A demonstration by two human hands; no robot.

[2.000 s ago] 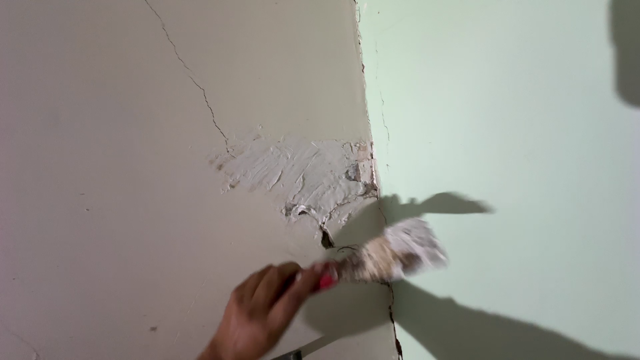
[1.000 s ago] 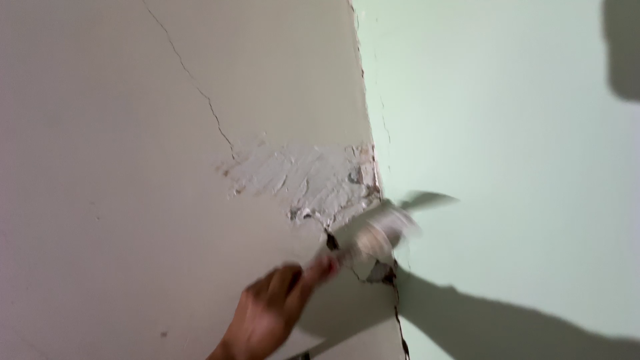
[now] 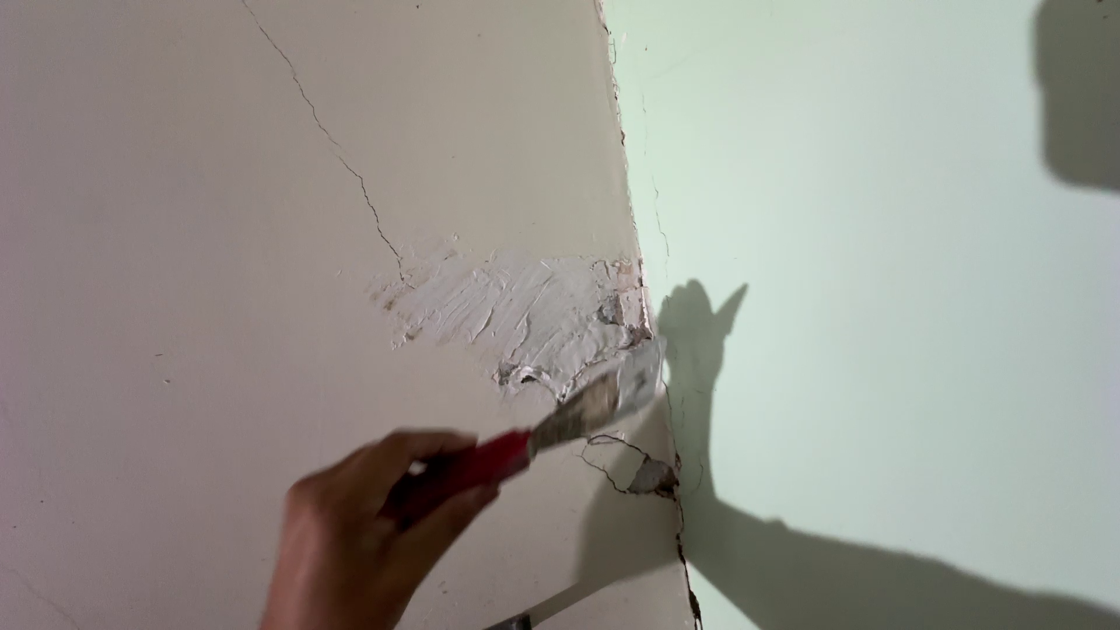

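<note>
My left hand (image 3: 350, 525) comes in from the lower left, its fingers closed around the red handle of a putty knife (image 3: 577, 411). The knife points up and to the right. White filler coats its blade, which overlaps the lower right of a rough patch of filler (image 3: 490, 306) beside the wall corner. Whether the blade touches the wall cannot be told. Under the blade, a cracked piece of plaster surrounds a small grey hole (image 3: 653, 477) at the corner. My right hand is out of view.
A thin crack (image 3: 359, 179) runs down the beige wall to the filler. A broken, cracked seam (image 3: 626, 157) separates it from the pale green wall (image 3: 875, 306), where shadows of an arm and hand fall. Part of a dark object (image 3: 516, 623), not identifiable, shows at the bottom edge.
My left hand has moved left, and the putty knife's blade has moved up and left from beside the hole to the filler's lower right. The shadow on the green wall has changed shape.
</note>
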